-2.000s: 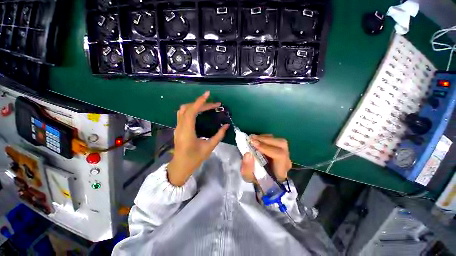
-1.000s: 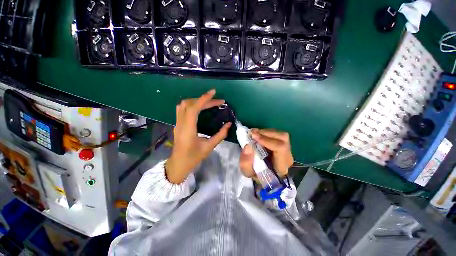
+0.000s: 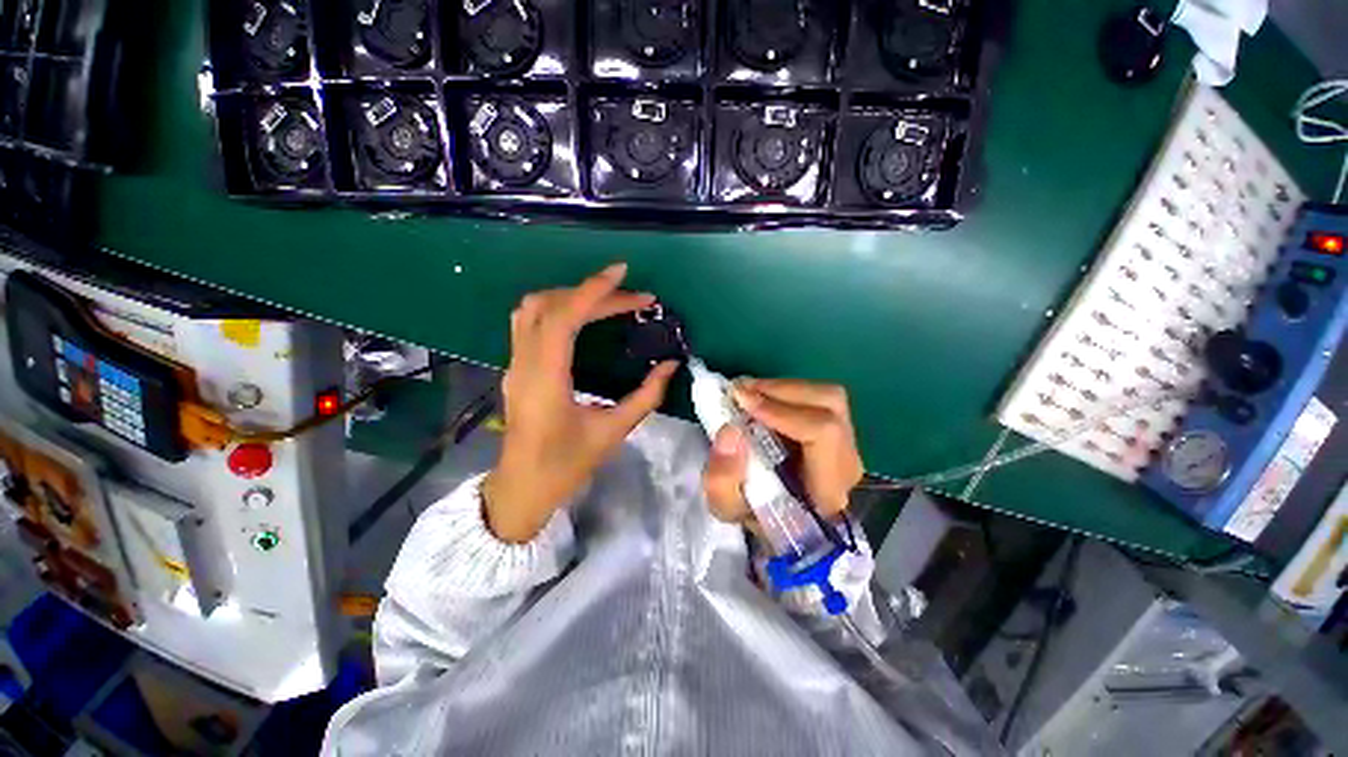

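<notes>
My left hand [image 3: 562, 399] holds a round black part [image 3: 646, 337] between thumb and fingers, above the near edge of the green mat. A small light rectangular mark shows at the part's top edge. My right hand [image 3: 787, 451] holds the white and clear dispensing syringe [image 3: 761, 479] like a pen, tilted up and left. Its thin needle tip is at the right edge of the part; whether it touches cannot be told. A bright blue adapter [image 3: 807, 571] is at the syringe's rear. Beyond the hands, a glossy black pocket tray [image 3: 591, 212] holds similar round parts.
Other black trays [image 3: 59, 104] lie at the far left. A loose black part [image 3: 1132, 45] and a white tissue [image 3: 1221, 33] are upper right. A white sheet with marks [image 3: 1161, 281] leans by a blue controller [image 3: 1271, 399]. A white machine [image 3: 281, 533] stands lower left.
The view has shifted, so the tray appears higher and slightly further left. Both hands keep nearly the same pose, the left still on the part and the right on the syringe.
</notes>
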